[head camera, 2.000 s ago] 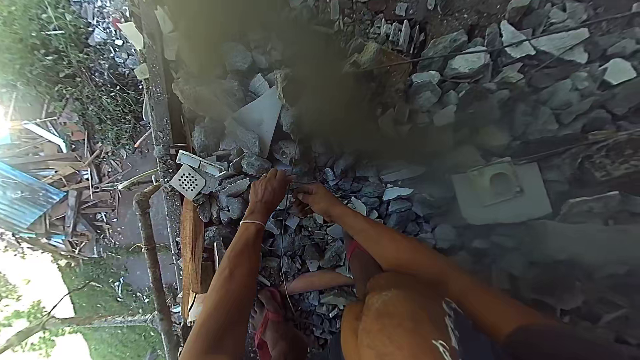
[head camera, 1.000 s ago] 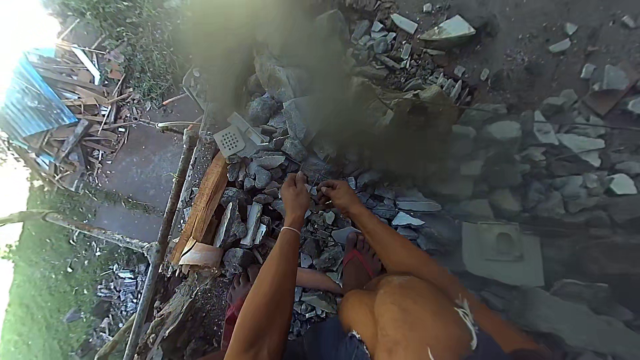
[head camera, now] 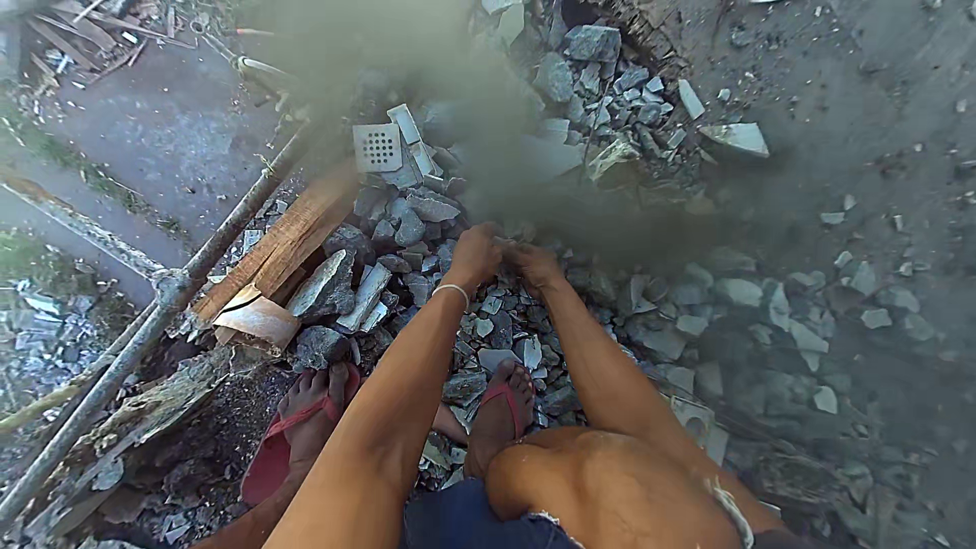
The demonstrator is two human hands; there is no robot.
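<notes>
My left hand [head camera: 476, 255], with a pale band at the wrist, is low over a heap of broken stone and tile [head camera: 496, 316] near the middle of the view. Beside it, almost fingertip to fingertip, is my right hand [head camera: 534, 264]. The fingers of both are curled inward; whether anything small is between them cannot be made out. A light square plate with round holes [head camera: 377, 148] lies on the rubble beyond my left hand. My feet, in red flip-flops [head camera: 273, 462], rest on the stones below the hands.
A split wooden beam [head camera: 286, 240] lies left of the stones, beside a curved pale fragment [head camera: 258, 319]. A long pole [head camera: 160, 328] runs diagonally at the left, joined by another pole. Scattered shards [head camera: 808, 343] cover ground at the right. A blurry smear hides part of the upper middle.
The view has turned and shifted, bringing both flip-flops into fuller sight. My hands remain close together over the rubble throughout.
</notes>
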